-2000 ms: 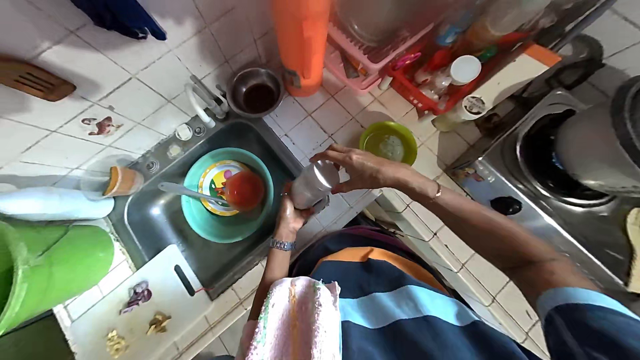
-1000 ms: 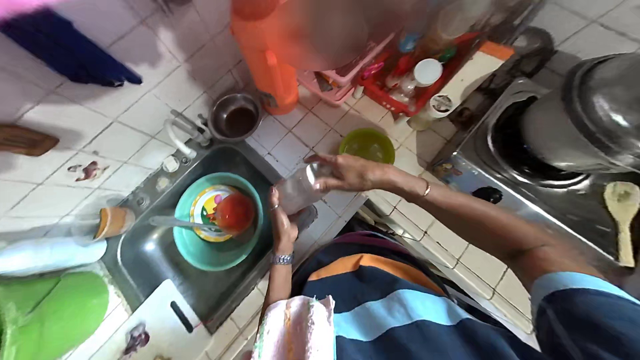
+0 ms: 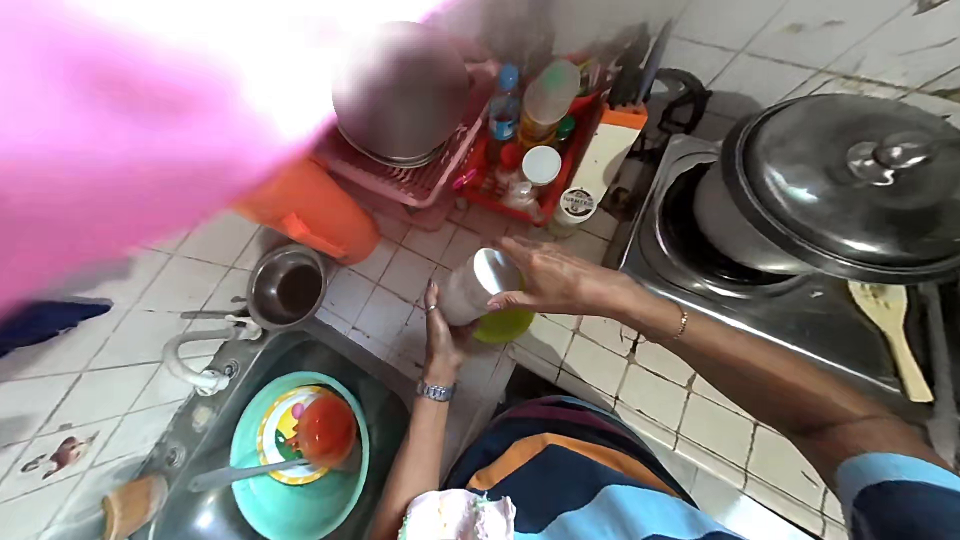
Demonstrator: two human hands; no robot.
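Both hands hold a pale cylindrical container (image 3: 474, 289) above the tiled counter, near the sink corner. My left hand (image 3: 442, 330), with a ring and a metal watch at the wrist, grips its left and lower side. Around its upper right side curve the fingers of my right hand (image 3: 559, 277), which has a bracelet at the wrist. Whether the container's top is a lid or an opening, I cannot tell. A yellow-green bowl (image 3: 506, 324) stands on the counter, partly hidden behind the container and my right hand.
The sink (image 3: 382, 375) holds a teal basin (image 3: 251, 427) with a plate and a red ladle. A metal bowl (image 3: 259, 296) and an orange jug (image 3: 322, 214) are beyond. A red basket (image 3: 480, 184) holds bottles. Right, a lidded pot (image 3: 772, 217) stands on the stove (image 3: 787, 322). Blurred pink covers the upper left.
The view has swung toward the stove. The container, still in both hands, has come closer to the yellow-green bowl and now overlaps it. A pink blur now covers the upper left.
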